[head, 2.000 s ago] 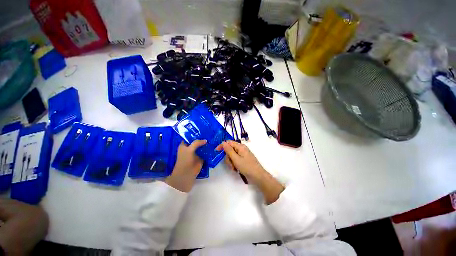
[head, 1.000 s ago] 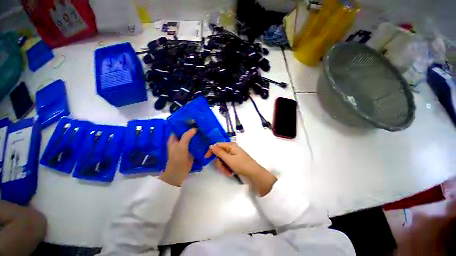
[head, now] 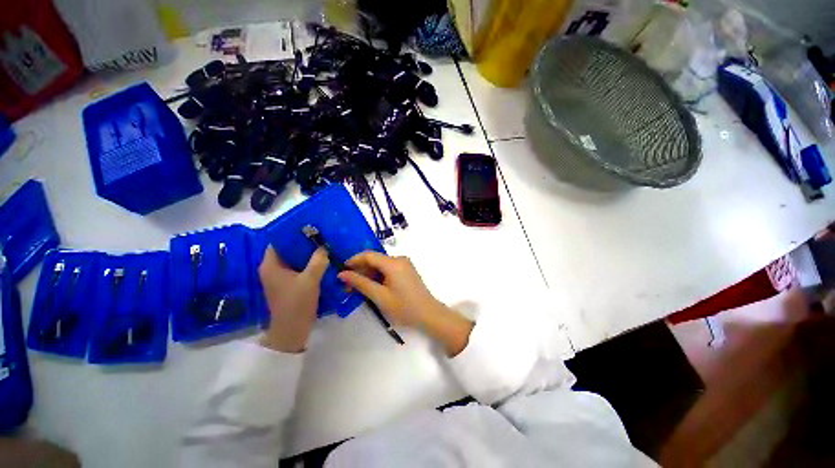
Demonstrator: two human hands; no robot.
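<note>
My left hand (head: 295,294) grips a blue insert tray (head: 341,216) by its near left side, thumb across it. A silver USB connector (head: 311,232) with a black grip lies at the top of this tray, beyond my left thumb. My right hand (head: 389,291) pinches black cable at the tray's right side; a black cable end (head: 394,335) sticks out below my right fingers. The rest of the cable is hidden by my hands. Filled trays (head: 212,292) with black cables lie in a row left of my left hand.
A black cable pile (head: 302,119) lies behind the tray. A stack of empty blue trays (head: 146,174) stands back left. A smartphone (head: 478,189) lies right of the pile, a grey-green basket (head: 609,119) further right. A yellow cylinder (head: 513,41) stands behind. Another person's arm (head: 746,402) shows at lower right.
The view has turned right, so table items sit further left. A connector now shows clearly at the tray's top. The smartphone's screen, dark before, now shows content. An arm has appeared at lower right.
</note>
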